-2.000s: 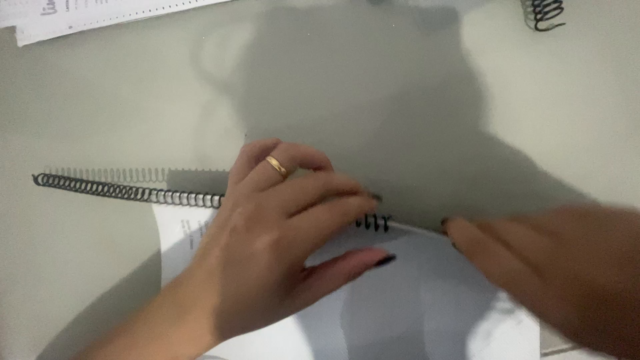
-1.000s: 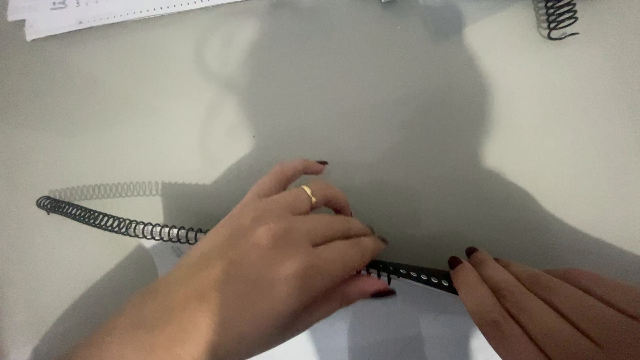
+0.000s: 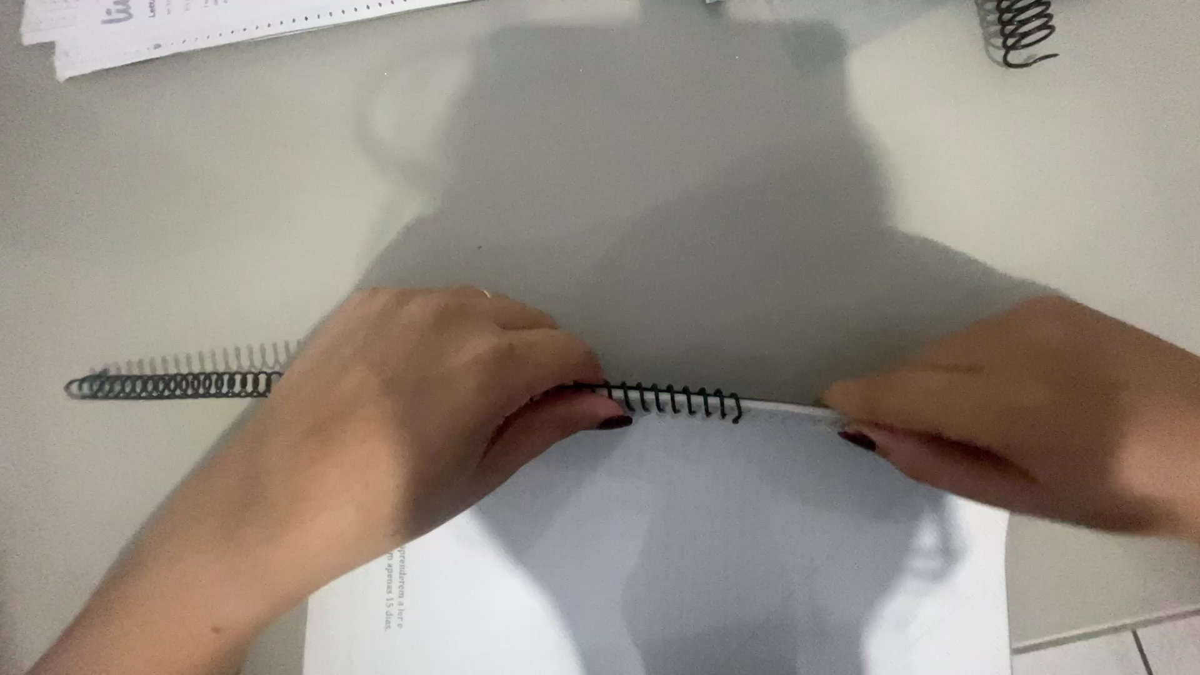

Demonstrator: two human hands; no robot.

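A black spiral binding coil (image 3: 178, 385) runs through the top edge of a stack of white paper (image 3: 712, 544); its free part sticks out beyond the stack at the left. My left hand (image 3: 422, 403) pinches the coil and the paper edge between thumb and fingers, hiding part of the coil. To the right of that thumb, several loops show along the edge, ending in a bent tip. My right hand (image 3: 994, 422) grips the same edge farther right, its thumb on top of the paper and its fingers behind.
Printed, punched sheets (image 3: 244, 28) lie at the top left of the grey table (image 3: 281, 187). Another black coil (image 3: 1027, 28) is at the top right. The table's edge (image 3: 1106, 628) and a tiled floor show at the lower right.
More loops show to the right of my left thumb than before. The paper stack, tilted up a second ago with its punched holes showing, now lies flatter. My right hand has shifted its hold on the edge.
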